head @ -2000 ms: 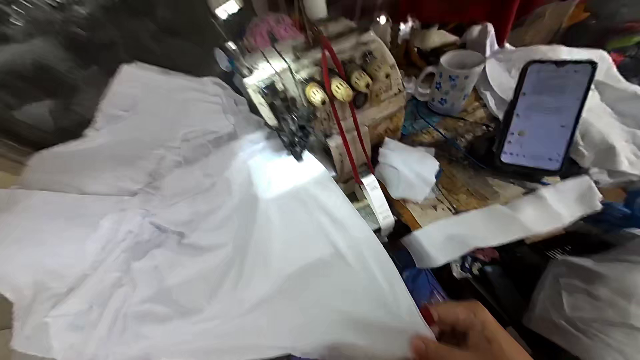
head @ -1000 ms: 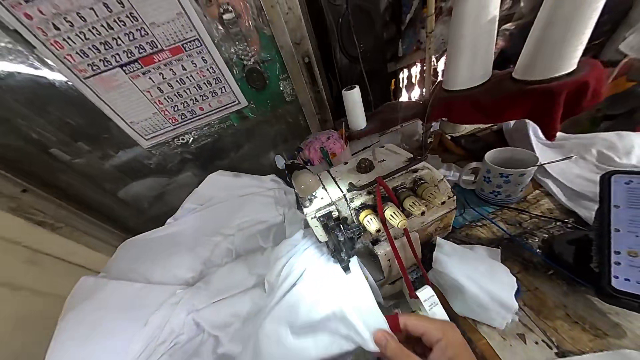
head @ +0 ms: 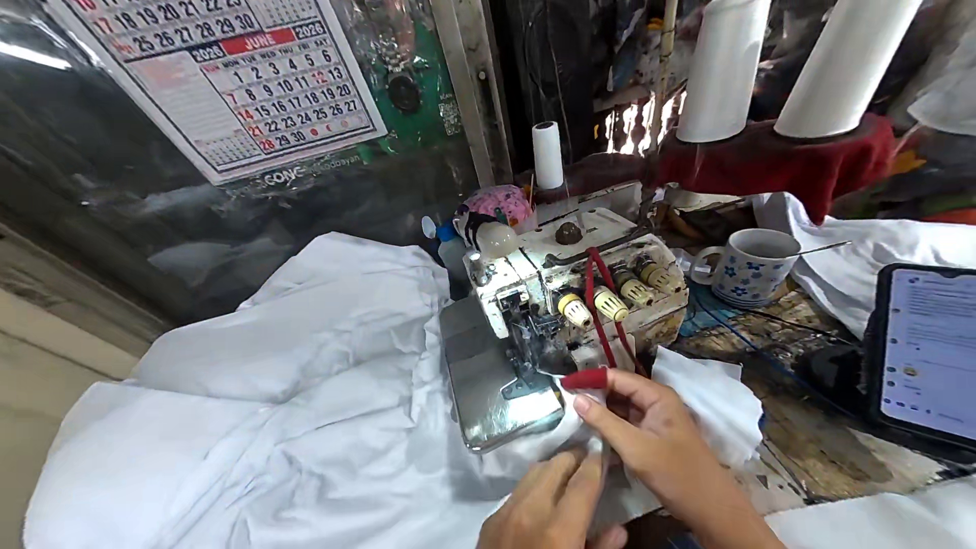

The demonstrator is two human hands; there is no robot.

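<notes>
White fabric [head: 328, 427] lies heaped left of an overlock sewing machine [head: 579, 267] and runs round the front of its metal plate [head: 488, 381]. My right hand [head: 663, 435], with a red covering on one fingertip, pinches the fabric edge just right of the presser foot [head: 526, 385]. Below it, my left hand [head: 549, 503] grips the same fabric near the front corner of the plate. The machine's lamp lights the plate. A red strap [head: 598, 313] hangs over the tension dials [head: 610, 303].
A patterned mug [head: 755, 267] with a spoon stands behind right, near a phone [head: 930, 351]. A white cloth scrap [head: 713, 400] lies beside the machine. Large thread cones [head: 724, 72] rest on red cloth [head: 762, 168]. A calendar [head: 252, 76] hangs on the left.
The fabric that covered the machine's plate has moved off it, leaving the metal bare. My left hand has come into view beside my right hand at the fabric edge. The view has shifted upward since the oldest frame.
</notes>
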